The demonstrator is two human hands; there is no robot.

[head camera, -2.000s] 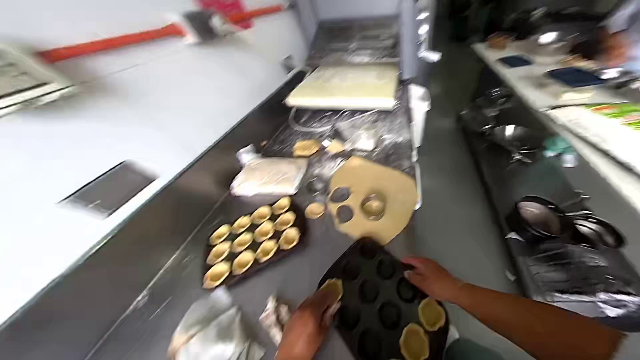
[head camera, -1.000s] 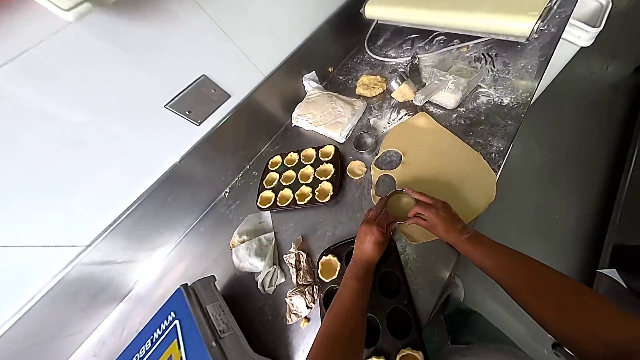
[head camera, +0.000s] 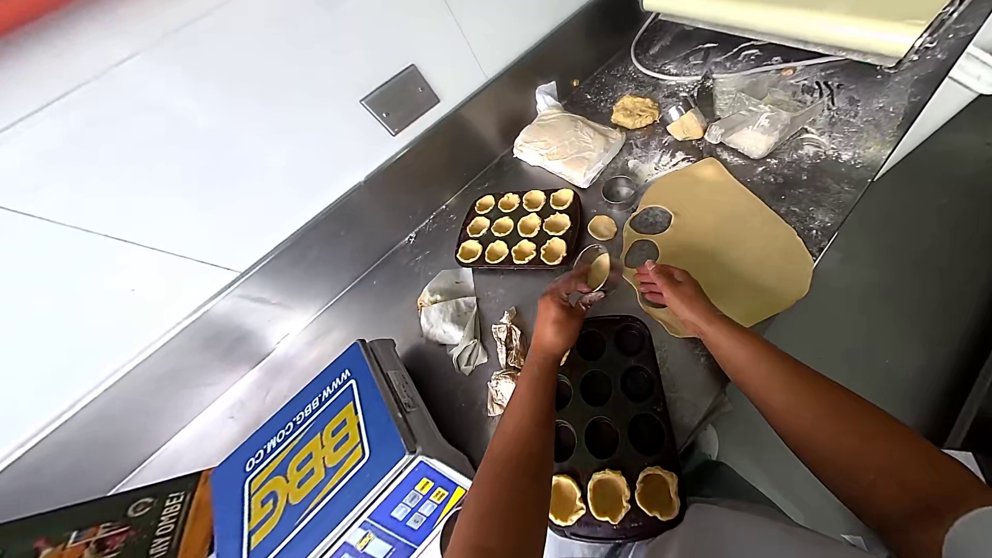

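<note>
My left hand (head camera: 570, 306) holds a round metal ring cutter (head camera: 593, 267) with a dough disc showing inside it. My right hand (head camera: 670, 293) has its fingers apart over the left edge of the rolled dough sheet (head camera: 721, 240), which has round holes along that side. Below the hands lies a dark muffin tin (head camera: 618, 418); dough cups line its near row, and my left arm hides part of it. A smaller muffin tin (head camera: 518, 227), full of dough cups, sits to the left. One loose dough disc (head camera: 602, 227) rests between that tin and the sheet.
Farther back are a second ring cutter (head camera: 619, 191), a wrapped dough block (head camera: 568, 145), a dough lump (head camera: 635, 111), a flour bag (head camera: 763, 128) and a pale board (head camera: 814, 23). Crumpled wrapper (head camera: 452, 316), foil (head camera: 507, 345) and a blue scale (head camera: 325, 457) stand left. The counter edge runs at right.
My left hand has lifted the ring cutter off the dough sheet and moved left with it. My right hand has let go of the cutter. Another hole shows partly under my right hand.
</note>
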